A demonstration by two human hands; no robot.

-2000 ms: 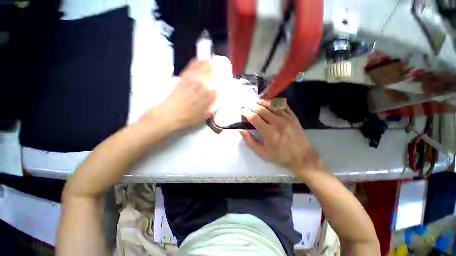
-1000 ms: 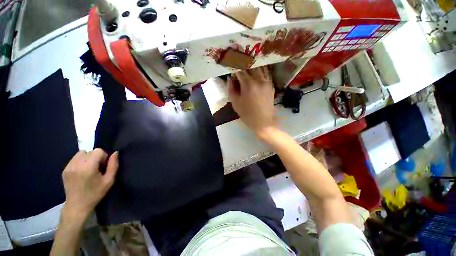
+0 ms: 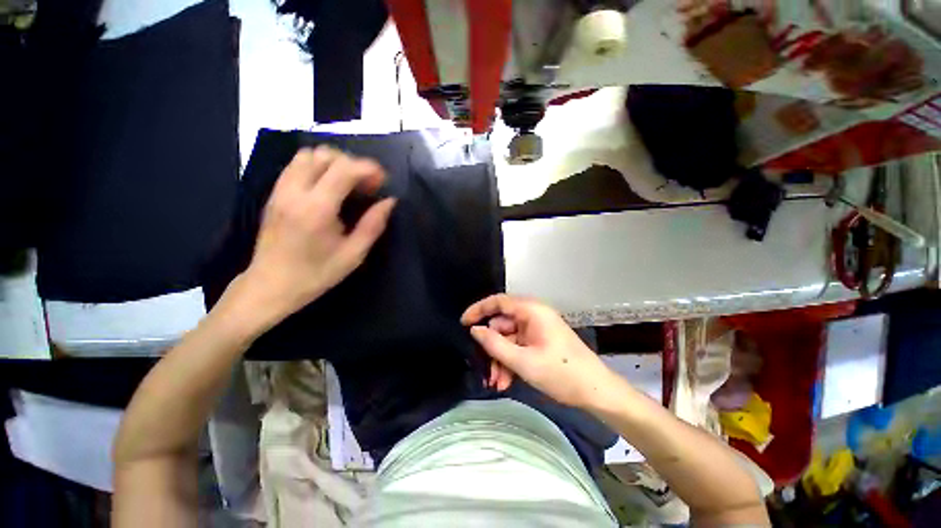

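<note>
A large black garment panel point(image 3: 413, 258) lies on the white table in front of the machine and hangs over the front edge toward my lap. Its far edge is by the needle area, where the lamp shines; whether it is under the presser foot I cannot tell. My left hand point(image 3: 318, 222) is over the panel's left part, slightly blurred, fingers curved and apart from the thumb. My right hand point(image 3: 531, 345) is at the panel's right edge near the lap, fingertips pinching the cloth.
The red-fronted sewing machine head point(image 3: 454, 62) stands beyond the panel. A stack of black panels point(image 3: 139, 165) lies left, and ragged black pieces point(image 3: 341, 52) lie behind. A black bundle point(image 3: 683, 134) and a dark lump point(image 3: 755, 203) lie right, with red-handled scissors point(image 3: 865, 253) farther right.
My right hand has come from beneath the machine arm to the panel's right edge near my lap. My left hand has moved from the panel's left edge onto its upper part. The view has turned.
</note>
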